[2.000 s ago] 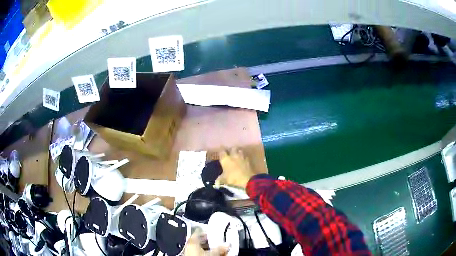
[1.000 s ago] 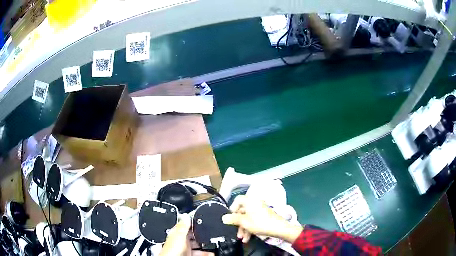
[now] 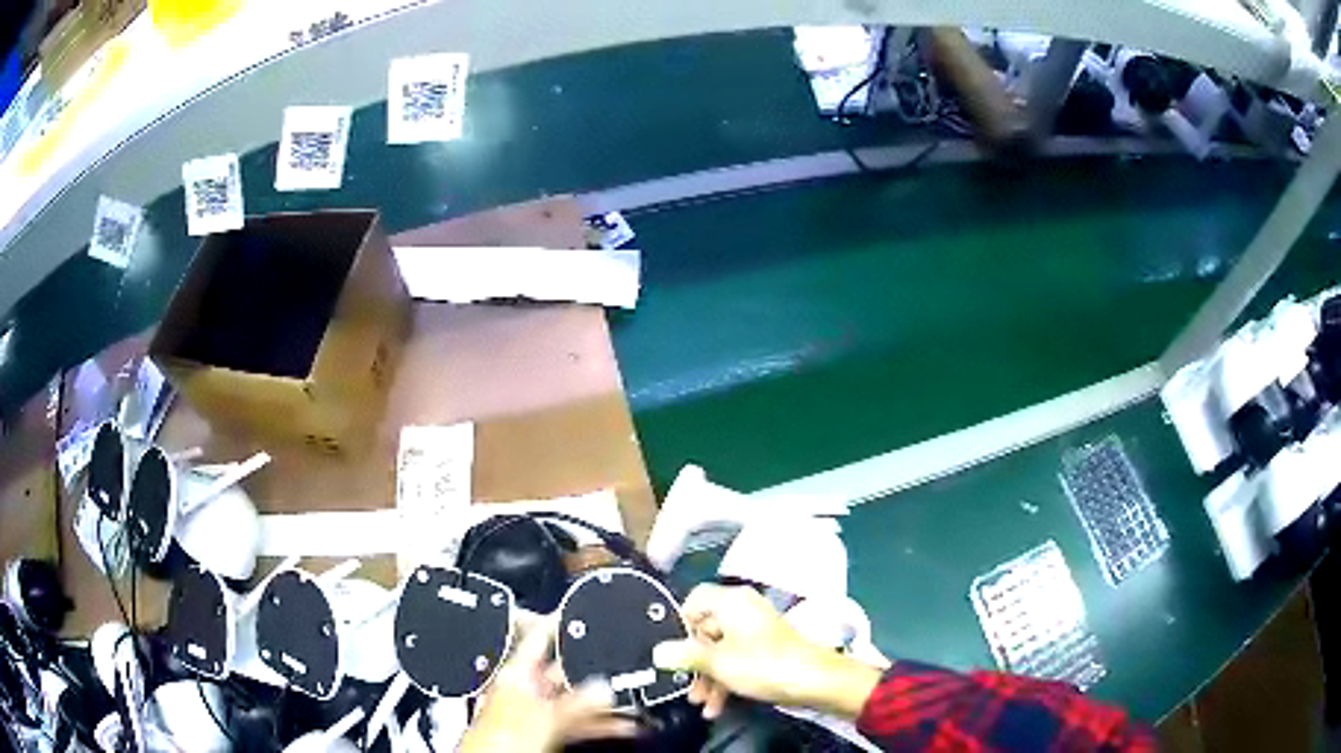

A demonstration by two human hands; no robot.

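Note:
A security camera's flat base, faced with a black pad (image 3: 618, 625), points up at the bottom centre. My right hand (image 3: 750, 647) grips its right side, thumb and fingertips at the pad's lower right. My left hand (image 3: 522, 706) is at its lower left, cut off by the bottom edge, with blurred fingers across the lower rim. The camera's body below is mostly hidden. Another black-padded camera base (image 3: 453, 633) stands just left of my left hand. A black dome head (image 3: 515, 562) lies behind them.
Several padded cameras (image 3: 299, 633) crowd the lower left. An open cardboard box (image 3: 331, 383) and white strip (image 3: 515, 275) lie on cardboard. A label sheet (image 3: 435, 478) lies nearer. White camera parts (image 3: 787, 552) stand behind my right hand. Gridded trays (image 3: 1037, 611) and a metal post (image 3: 1250, 258) are right.
My right hand has left the dark pad on the cardboard and come to the camera base. My left hand's fingers have shifted onto the base's lower rim. The view has turned right.

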